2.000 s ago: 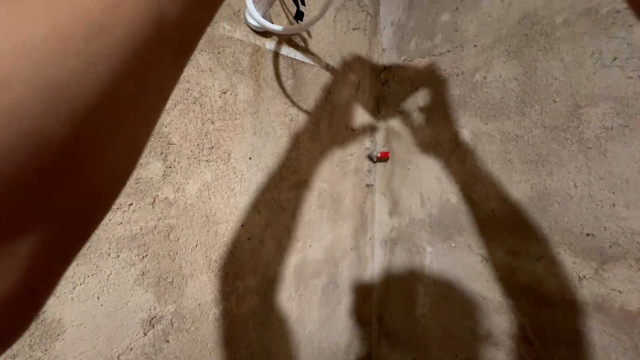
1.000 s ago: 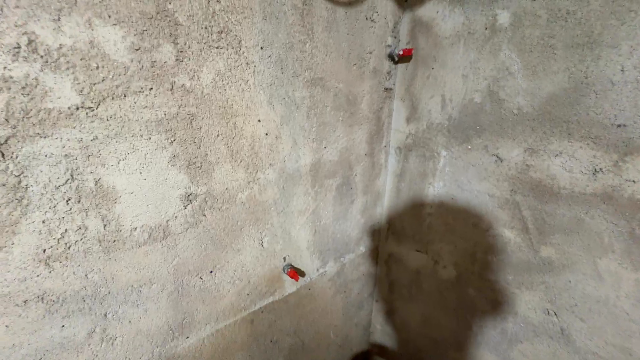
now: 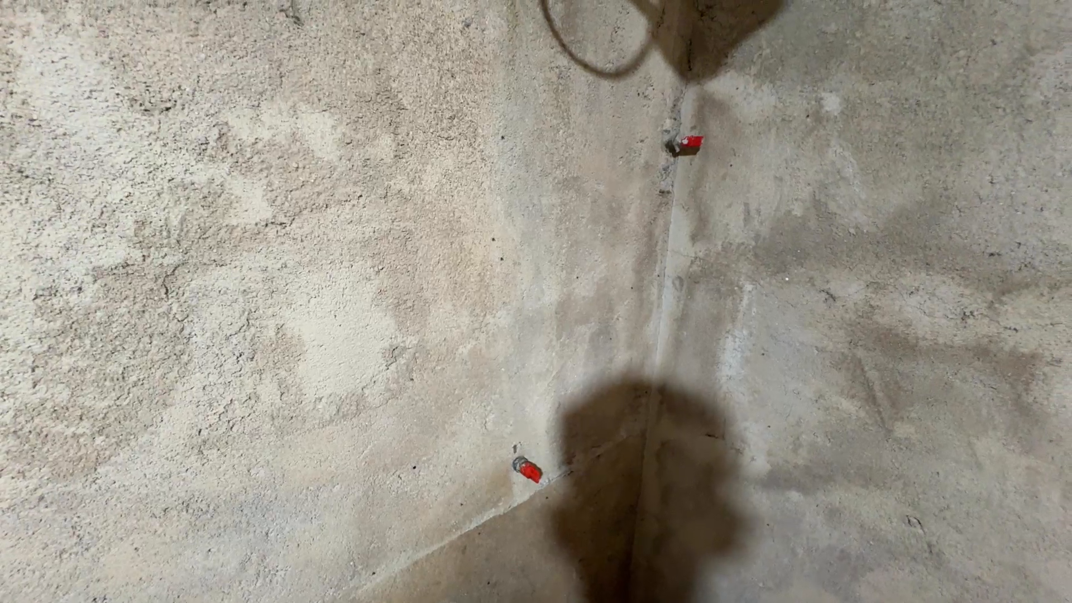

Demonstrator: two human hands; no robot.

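Neither of my hands is in view. Two small red fittings stick out of the rough plastered masonry. The upper red fitting sits in a grey hole beside the corner line, right of centre near the top. Lower down and to the left, another red fitting projects from the wall just above a slanting edge. What exactly these fittings are cannot be told.
The rough left wall meets the right wall at a corner seam. A head-shaped shadow falls across the lower corner. At the top edge lie a looped shadow and a darker, broader one.
The bare arm at the left and the white cable at the top, seen two seconds ago, are out of view. The shadow of raised arms has gone from sight. The view has shifted downward.
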